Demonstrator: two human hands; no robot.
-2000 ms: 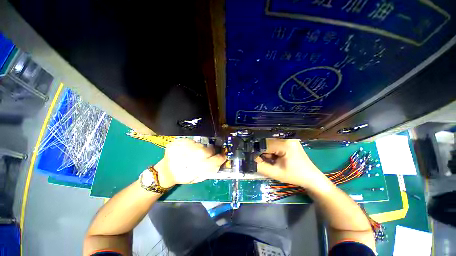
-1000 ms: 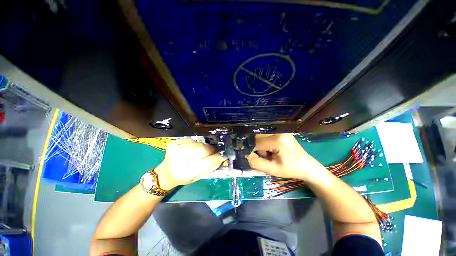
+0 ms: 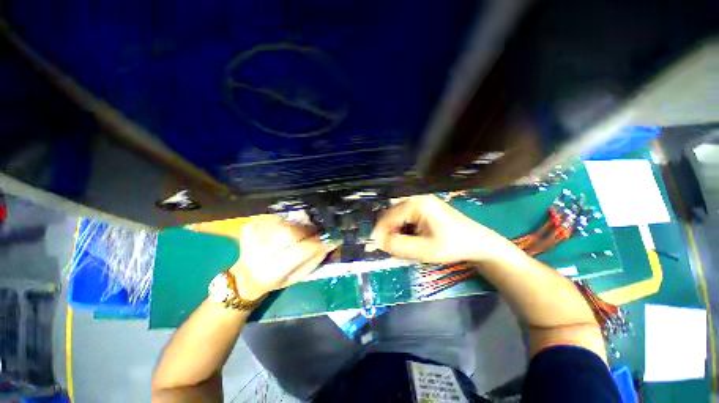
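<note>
The dark crimping applicator (image 3: 351, 224) sits at the centre, under the machine's front cover (image 3: 284, 86). My left hand (image 3: 276, 250) is at its left side, fingertips bunched close to the block. My right hand (image 3: 422, 230) is at its right side, thumb and forefinger pinched together. Whatever either hand's fingertips hold is too small and blurred to tell. A fan of orange-red and black lead wires (image 3: 544, 232) lies on the green mat, partly under my right forearm. An orange-yellow wire bundle (image 3: 213, 227) lies left of the machine, partly behind my left hand.
A blue bin (image 3: 91, 275) heaped with thin silvery-white strands (image 3: 126, 264) stands at the left. Paper sheets (image 3: 627, 193) lie at the right beside yellow tape (image 3: 650, 275). Another wire bundle (image 3: 599, 307) lies beyond my right forearm. The machine cover overhangs my hands.
The camera view has turned and shifted, so the cover and bench appear tilted and blurred. Both hands remain at the applicator; no object has clearly been taken or let go.
</note>
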